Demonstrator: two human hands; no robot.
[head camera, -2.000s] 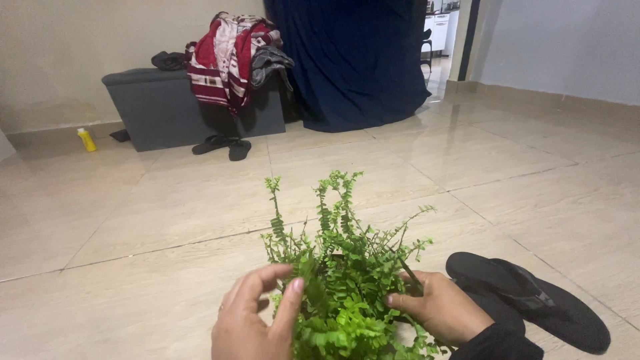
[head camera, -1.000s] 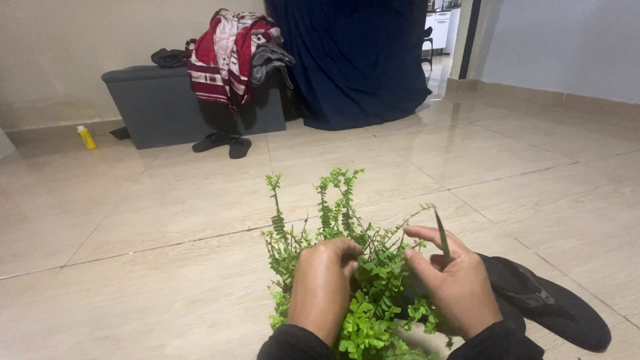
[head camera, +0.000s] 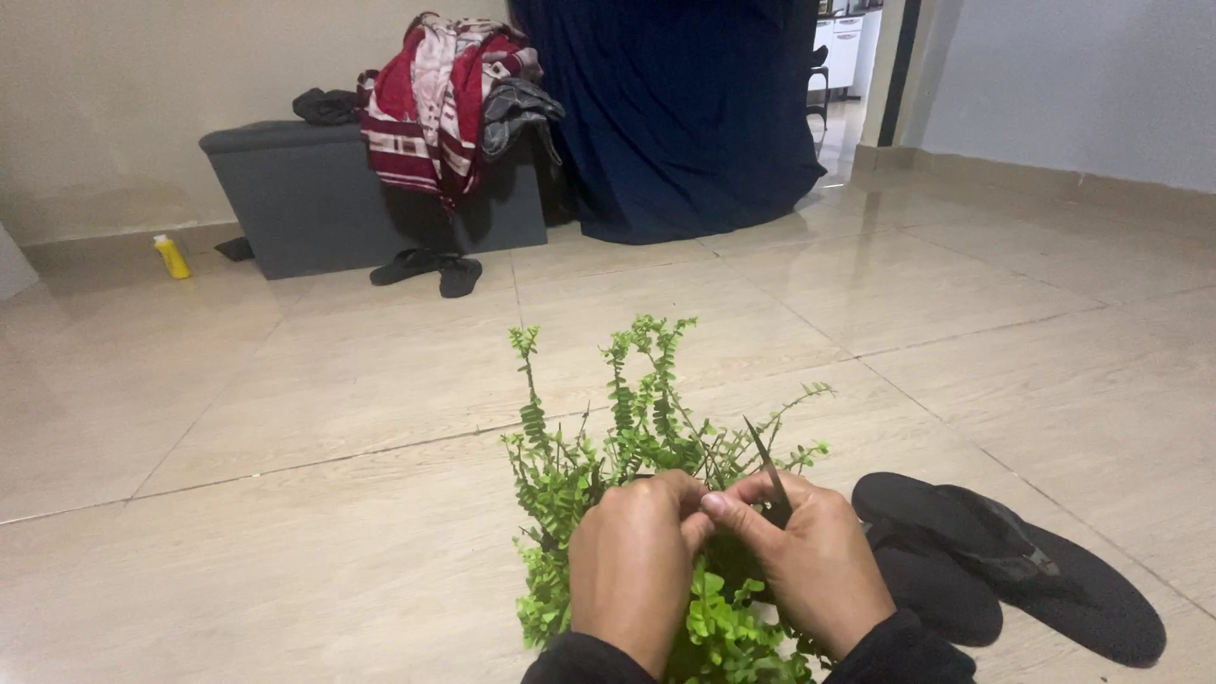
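Note:
A leafy green fern (head camera: 622, 427) stands low at the centre on the tiled floor; its base is hidden behind the hands and leaves. Above its middle, my left hand (head camera: 638, 560) has thumb and forefinger pinched together, though what lies between them is too small to tell. Close against its fingertips is my right hand (head camera: 822, 556), thumb and forefinger bent inward. A thin dark pointed blade (head camera: 768, 461) sticks up from my right hand, held among its fingers. Whether it is a knife or a scissor blade cannot be told.
Black flip-flops (head camera: 1073, 579) lie right of the fern. Farther off are a grey storage bench (head camera: 304, 209) with a red and white patterned cloth (head camera: 437, 104) on it, another pair of black flip-flops (head camera: 460, 276), a yellow bottle (head camera: 172, 257) and a dark blue hanging cloth (head camera: 674, 123).
My left hand has moved from the fern's left side to above its middle, beside my right hand. The dark blade stands up from my right hand, where it did not show two seconds ago.

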